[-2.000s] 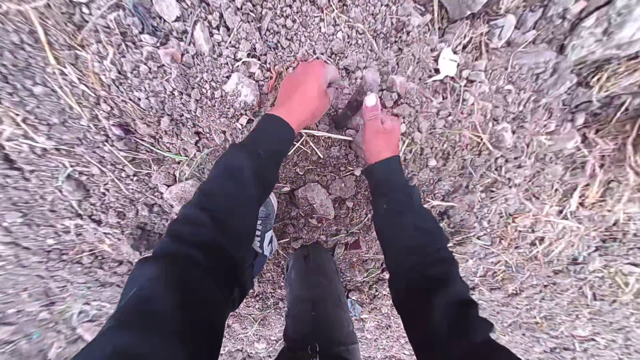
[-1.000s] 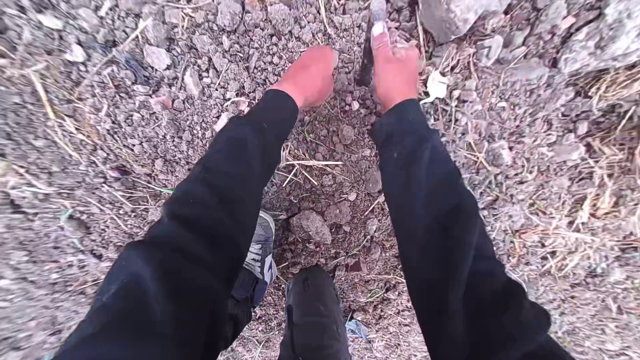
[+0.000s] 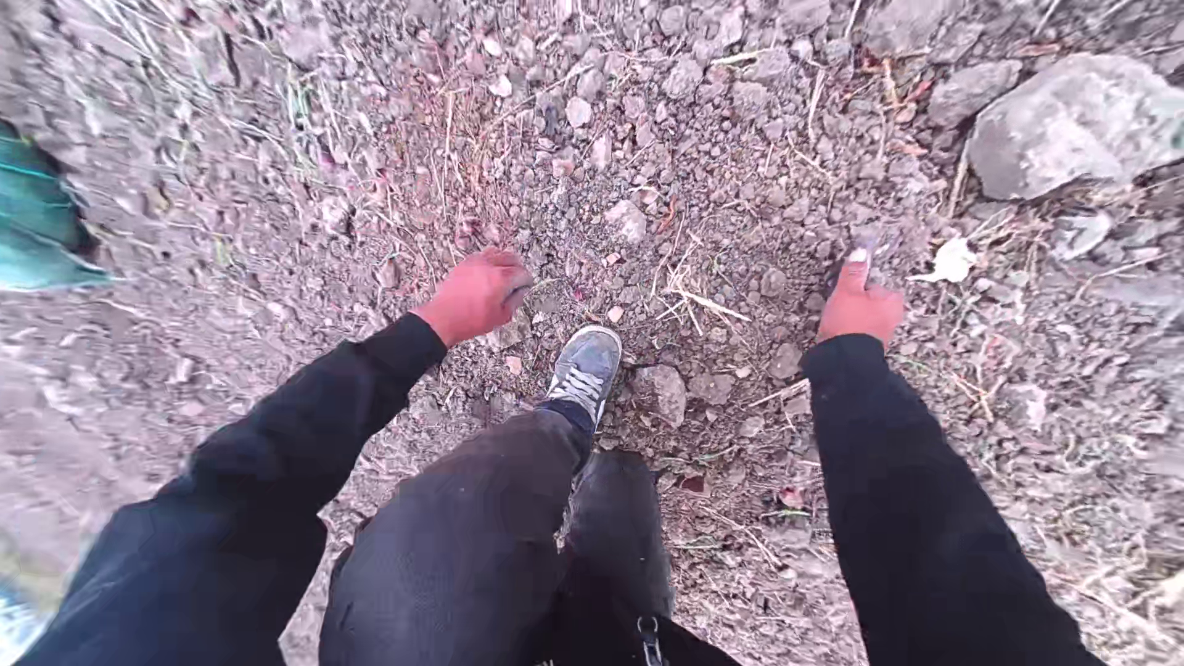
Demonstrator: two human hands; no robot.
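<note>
My left hand (image 3: 476, 296) hovers over the soil left of the centre, palm down with its fingers curled. Whether something small is between its fingertips cannot be told. My right hand (image 3: 860, 298) is low over the soil at the right, closed around a narrow greyish hand tool (image 3: 881, 245) with the thumb pointing away from me. The tool is blurred and mostly hidden, so its kind is unclear. Between the hands lie loose, cloddy soil (image 3: 647, 259) and pale dry stalks (image 3: 708, 303).
A big pale rock (image 3: 1078, 125) sits at the upper right, with a white scrap (image 3: 951, 262) nearer my right hand. Part of a green bag or cloth (image 3: 42, 217) shows at the left edge. My grey shoe (image 3: 585, 370) stands on the soil near a stone (image 3: 661, 393).
My hands were close together two seconds ago and are now wide apart, the left one further to the left. The view has shifted, and the green thing has come in at the left.
</note>
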